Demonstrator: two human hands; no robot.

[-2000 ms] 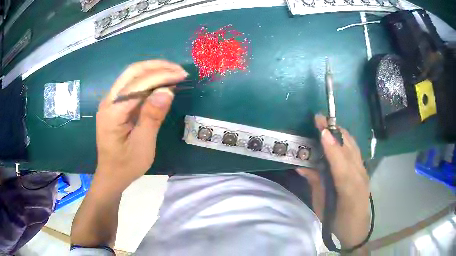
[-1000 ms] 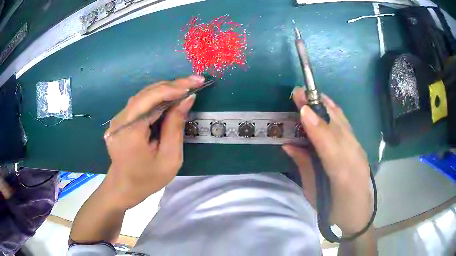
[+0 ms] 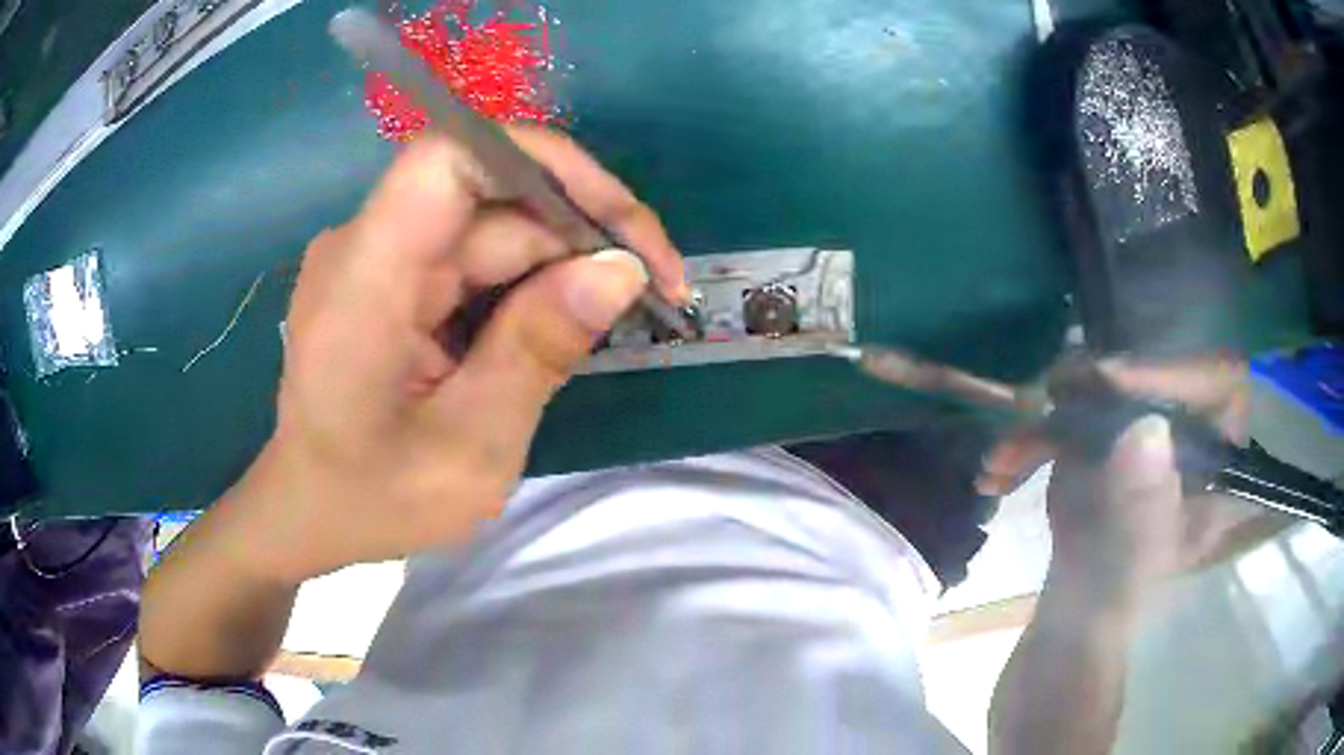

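My left hand (image 3: 442, 339) pinches the slim grey tweezers (image 3: 516, 170), their tips down at the metal strip (image 3: 830, 295). A small red piece shows near the tips. Two round parts are visible in the strip, one (image 3: 770, 308) uncovered and one (image 3: 675, 319) partly behind the tips; my left hand hides the strip's left part. My right hand (image 3: 1128, 472), blurred, holds the soldering iron (image 3: 943, 379) by its black handle. Its tip points left, just by the strip's lower right edge; whether it touches is unclear. The pile of red wires (image 3: 479, 67) lies beyond my left hand.
At the right are the black tray of silvery crumbs (image 3: 1135, 140) and a yellow sponge (image 3: 1262, 189). A clear packet (image 3: 70, 313) and a thin pale strand (image 3: 226, 322) lie at the left. Another loaded strip (image 3: 155, 56) is at the far left edge. A person's dark purple sleeve (image 3: 74, 627) shows lower left.
The tweezers have moved from the wire pile down to the strip. The iron has swung from pointing away to pointing left, low by the strip. The view has shifted, and less of the strip shows.
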